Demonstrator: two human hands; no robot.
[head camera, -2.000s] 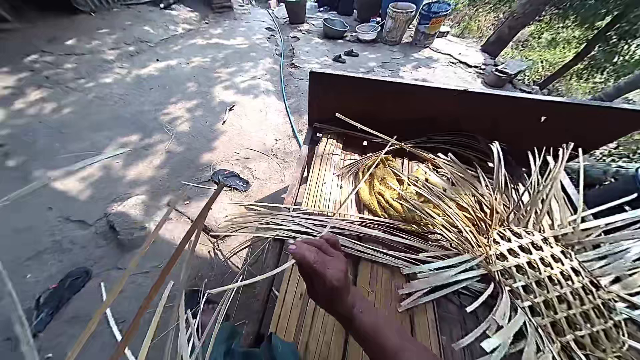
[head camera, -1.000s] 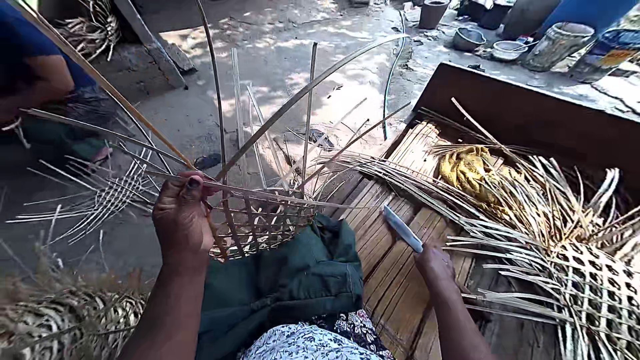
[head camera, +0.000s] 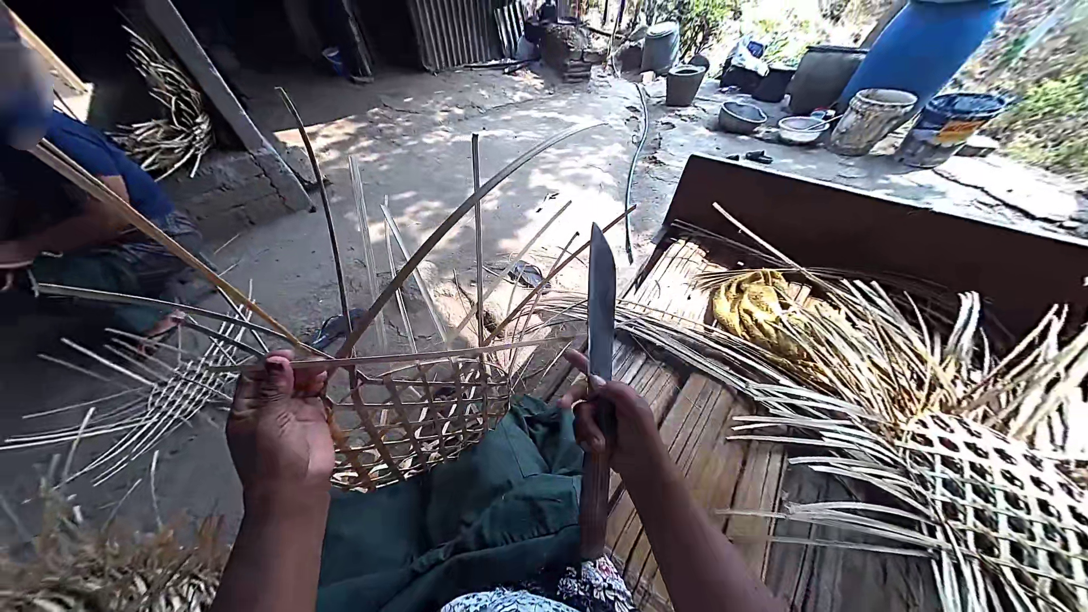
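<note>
My left hand (head camera: 285, 425) pinches a flat bamboo strip (head camera: 450, 354) at the rim of a partly woven bamboo basket (head camera: 421, 416), which rests against my green-clothed lap. Long upright strips rise from the basket. My right hand (head camera: 614, 416) is closed around the wooden handle of a knife (head camera: 601, 314), its long blade pointing up. The strip's far end reaches close to the right hand; whether the fingers touch it is not clear.
On the slatted bamboo bench (head camera: 697, 450) to my right lie bundled strips (head camera: 799, 374), a yellow cloth (head camera: 752, 306) and a woven piece (head camera: 986, 484). A person (head camera: 102, 187) sits at the left near another open weave (head camera: 183, 395). Buckets (head camera: 871, 123) and a hose (head camera: 637, 170) are farther off.
Two seconds ago one hand held a strip above the bench. One second ago the knife was low over the bench; now its blade stands upright, nearer the basket. The view has tilted up.
</note>
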